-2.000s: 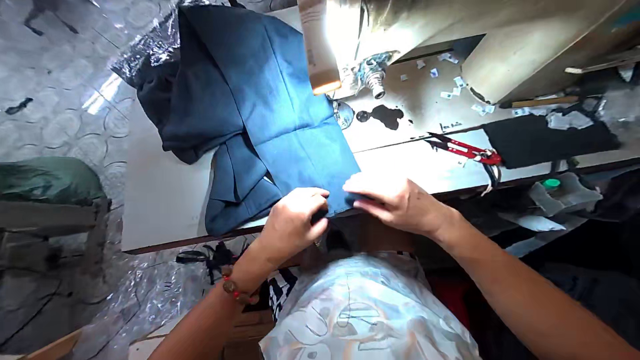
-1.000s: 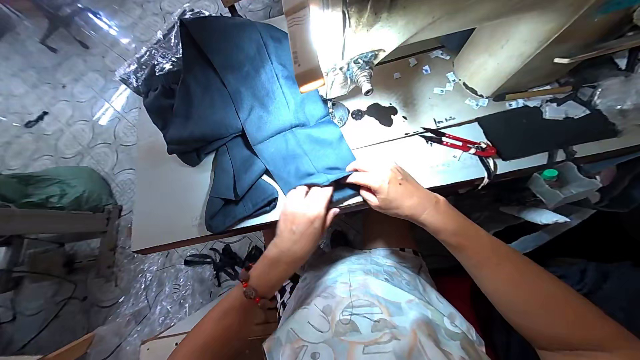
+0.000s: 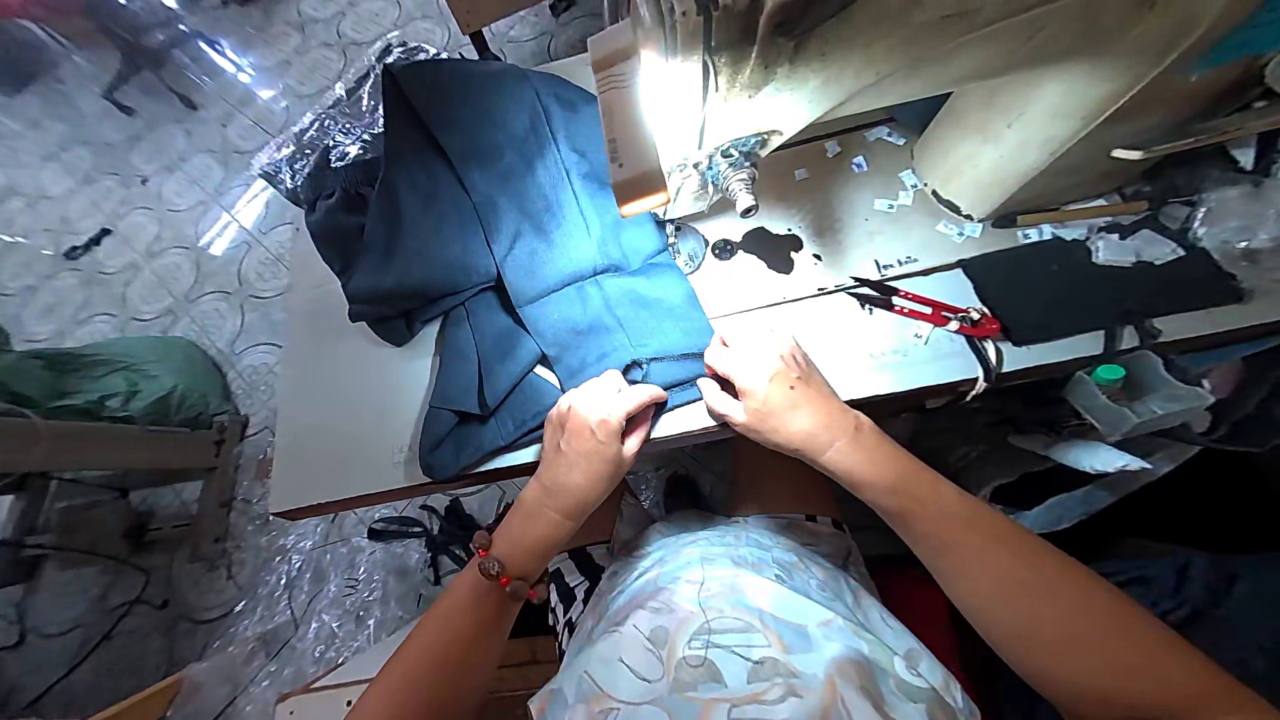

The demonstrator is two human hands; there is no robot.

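Observation:
Dark navy trousers (image 3: 560, 220) lie folded over the left part of the sewing table (image 3: 340, 400), an elastic-looking waistband at their upper left. At the near table edge my left hand (image 3: 600, 420) pinches the hem between thumb and fingers. My right hand (image 3: 775, 390) grips the hem's right end, a short way from the left one. A stitched edge of the hem shows between the two hands. The head of a sewing machine (image 3: 740, 185), with its lamp lit, stands just behind the cloth's right side.
Red-handled thread snips (image 3: 930, 308) lie right of my right hand, beside a black cloth (image 3: 1100, 285). Small white labels (image 3: 908, 180) are scattered behind them. A grey tray (image 3: 1140, 395) hangs below the table edge. A wooden stand with a green cover (image 3: 120, 380) is at the left.
Both hands stay at the hem near the table edge. The hem, hidden under the fingers a second ago, now shows its stitched edge between them.

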